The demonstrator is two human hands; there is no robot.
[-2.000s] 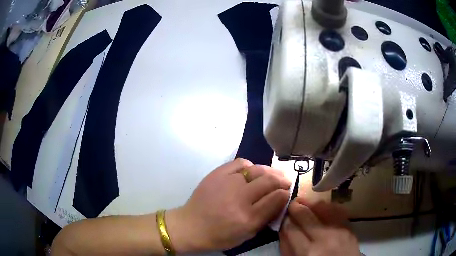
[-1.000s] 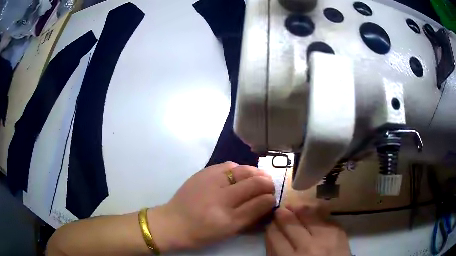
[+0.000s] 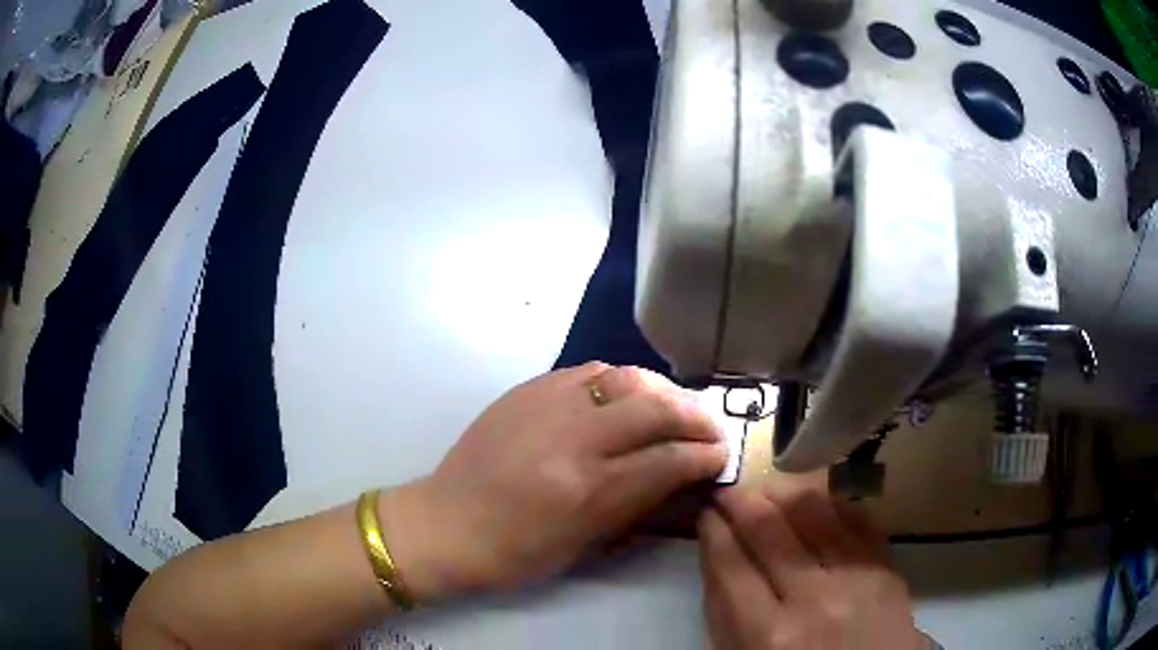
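Note:
My left hand (image 3: 578,464), with a ring and a gold bracelet, presses on a layered piece just in front of the needle area. A pale strip (image 3: 730,453) with a dark edge shows between its fingertips and the presser foot (image 3: 747,404). A dark curved piece (image 3: 622,229) runs from under my left hand up behind the sewing machine head (image 3: 813,241). My right hand (image 3: 800,559) is at the near end of the strip, fingertips at the dark fabric edge. Fingers hide most of the fabric; the needle is not clearly seen.
Two dark curved pieces lie at the left, an inner one (image 3: 235,279) and an outer one (image 3: 108,273), beside a tan board (image 3: 76,178) with plastic bags at its top. Blue-handled snips (image 3: 1124,590) lie at the lower right.
The pale strip shows less length in front of the foot, and its near end is now visible. The left hand has moved slightly up toward the foot. The camera view has shifted slightly.

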